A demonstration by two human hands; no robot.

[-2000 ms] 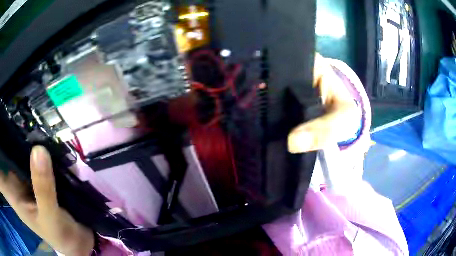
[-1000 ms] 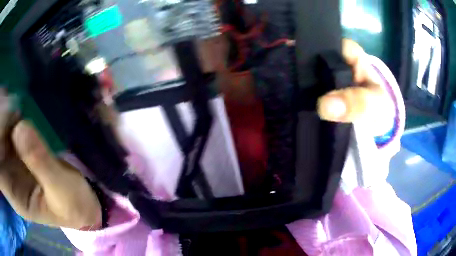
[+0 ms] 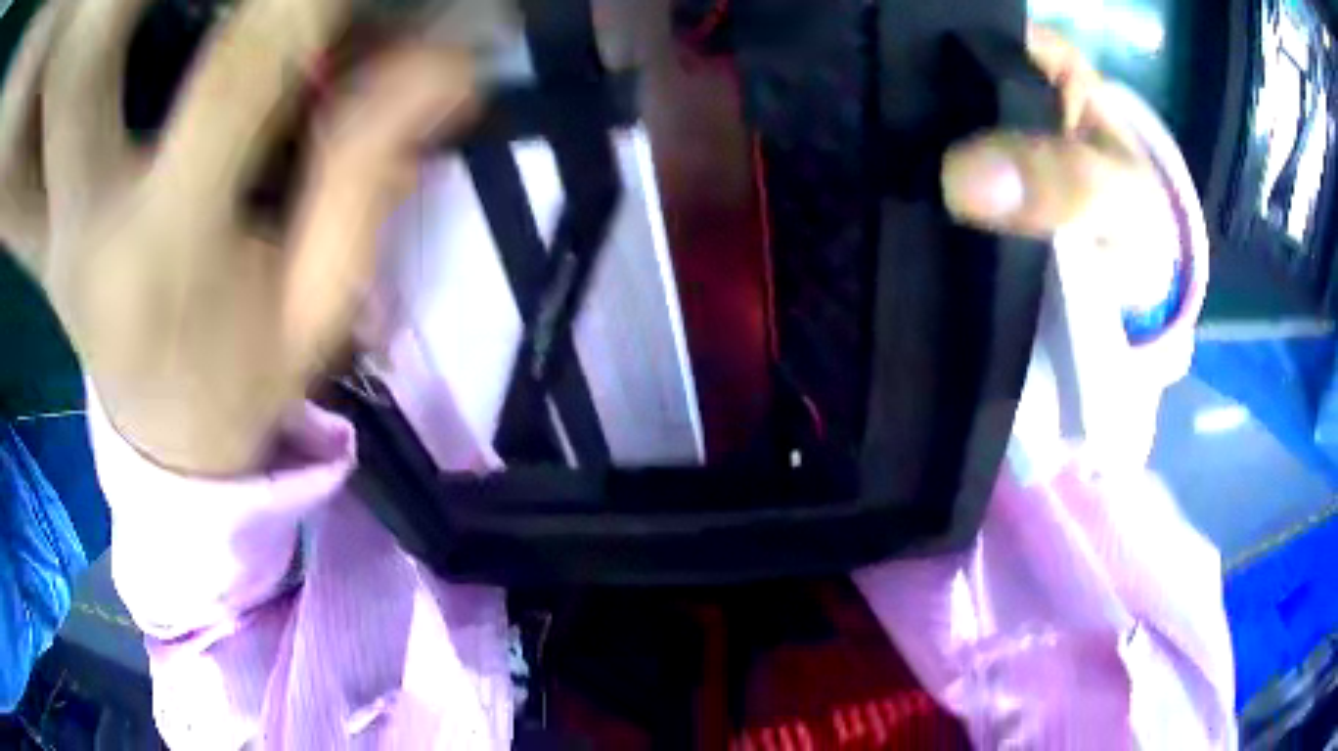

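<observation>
A black foam tray (image 3: 690, 543) frames an opened tablet, tilted up close in front of me. The tablet's silvery-white battery (image 3: 638, 338) shows with black strips (image 3: 550, 316) crossing it. My right hand (image 3: 1057, 169) grips the tray's right side, thumb on the frame. A white sheet (image 3: 1049, 352) hangs below that hand. My left hand (image 3: 220, 220) is blurred over the tablet's upper left, fingers bent; whether it holds anything cannot be told. It hides most of the circuit board, whose top is cut off by the picture's edge.
Another tablet in a black tray (image 3: 1291, 147) lies at the upper right on the green surface. Blue material (image 3: 37, 558) is at the far left and a blue surface (image 3: 1291, 587) at the right. Dark clothing with red marks (image 3: 836, 719) shows below the tray.
My left hand has moved from beside the tray's left edge to over the tablet's upper left. The tray has shifted up in the picture, still held by my right hand.
</observation>
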